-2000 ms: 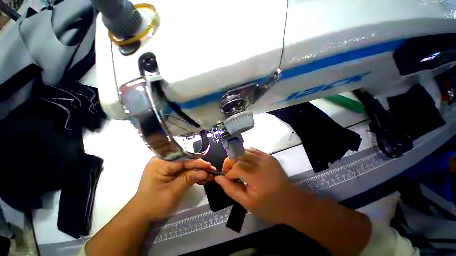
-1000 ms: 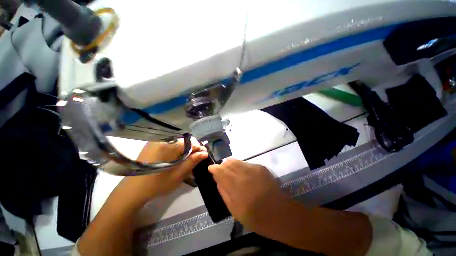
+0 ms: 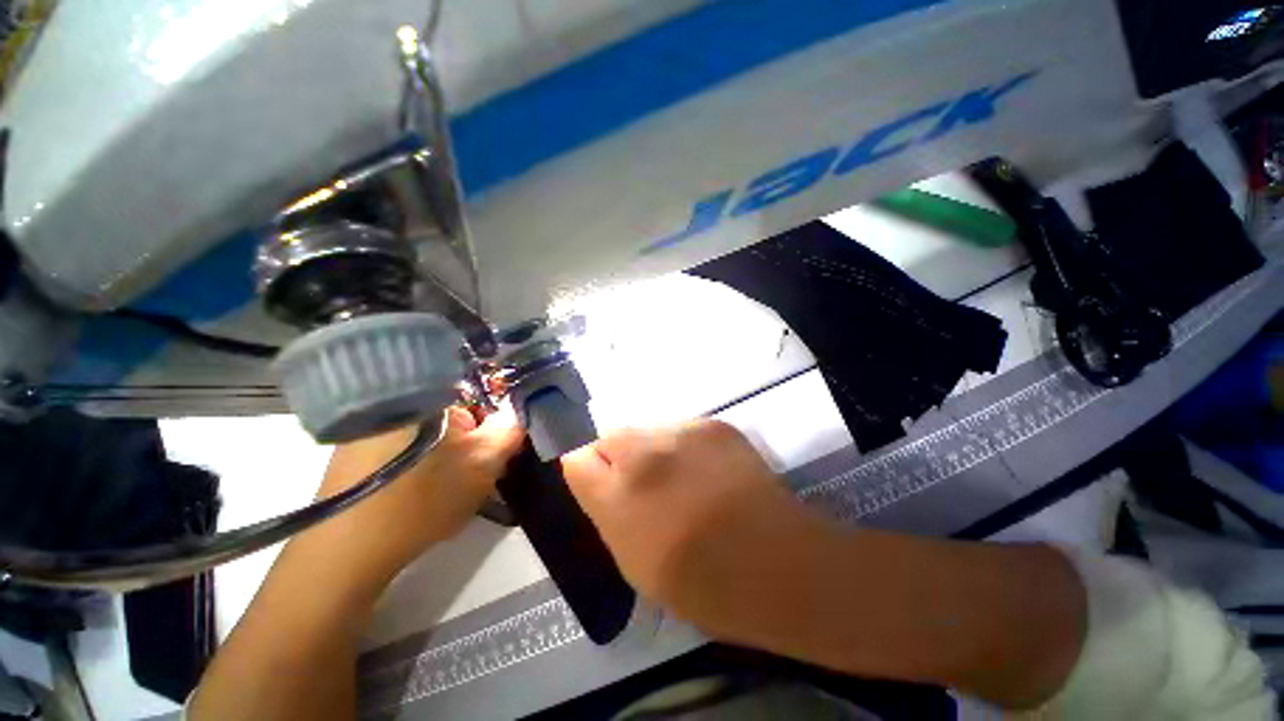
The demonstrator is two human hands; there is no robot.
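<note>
A black fabric strip [image 3: 573, 542] lies on the table below the needle area, its upper end between my hands. My left hand [image 3: 448, 472] is at the needle area, fingertips on the strip's upper end, partly hidden by the machine parts. My right hand [image 3: 676, 500] is curled beside the strip's right edge, below the grey guard [image 3: 559, 411]; its fingertips are hidden, so its hold is unclear. The white sewing machine head [image 3: 606, 155] with blue stripe fills the upper view. Its grey ribbed knob [image 3: 369, 373] sits left of the needle area.
Fanned black pieces [image 3: 880, 331] lie right of the needle. Black-handled scissors [image 3: 1112, 338] and a green item [image 3: 946, 217] lie farther right. A ruler tape [image 3: 486, 651] runs along the front edge. Stacked black pieces [image 3: 169, 620] lie at left. A curved chrome guard [image 3: 240, 542] crosses low at left.
The view has moved closer to the machine head. Both hands have come up to the needle area with the strip, which now hangs down straight between them and the table's front edge.
</note>
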